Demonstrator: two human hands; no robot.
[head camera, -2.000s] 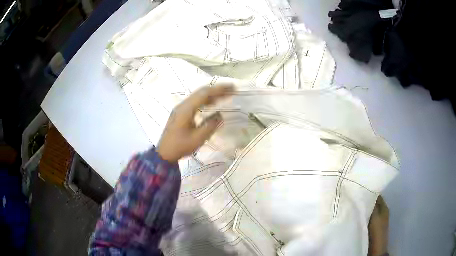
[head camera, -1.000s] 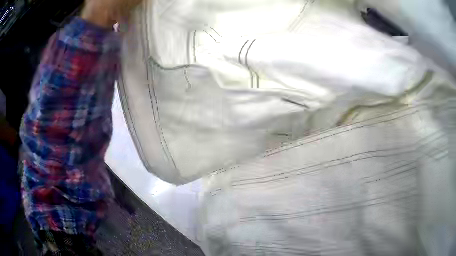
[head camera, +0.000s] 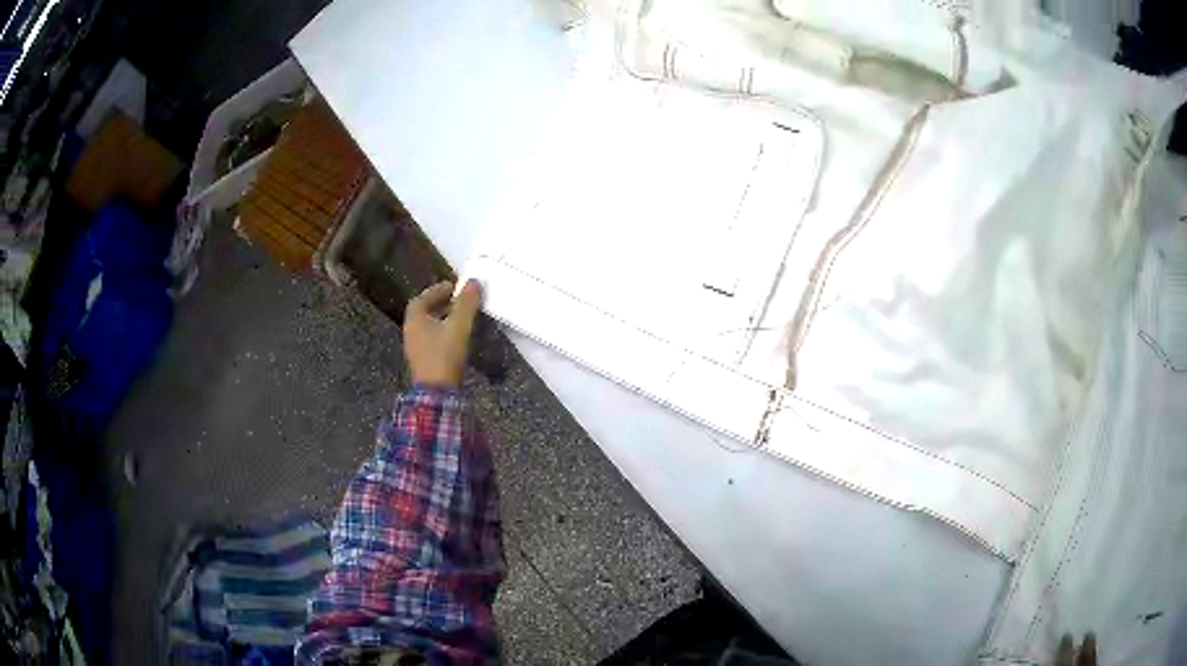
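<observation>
An off-white jacket (head camera: 937, 273) lies spread over the white table with its inside showing. A brownish seam ridge runs down it to the hem band (head camera: 898, 471), which crosses towards the lower right. My left hand (head camera: 440, 336) pinches the corner of the hem band at the table's edge, between thumb and fingers. Of my right hand (head camera: 1078, 649) only fingertips show at the bottom right, by the cloth; the rest is cut off by the frame, so its grip cannot be told.
The white table (head camera: 404, 117) has its edge running diagonally down to the right. Beyond it are a speckled grey floor (head camera: 573, 520), an orange-brown crate (head camera: 302, 182), blue bundles (head camera: 117, 299) and a striped cloth (head camera: 260, 579). A dark garment (head camera: 1155, 37) shows at the top right.
The jacket has been turned and now lies flatter with its inside up. My left hand has come from the top left down to the hem corner. The view has shifted towards the floor.
</observation>
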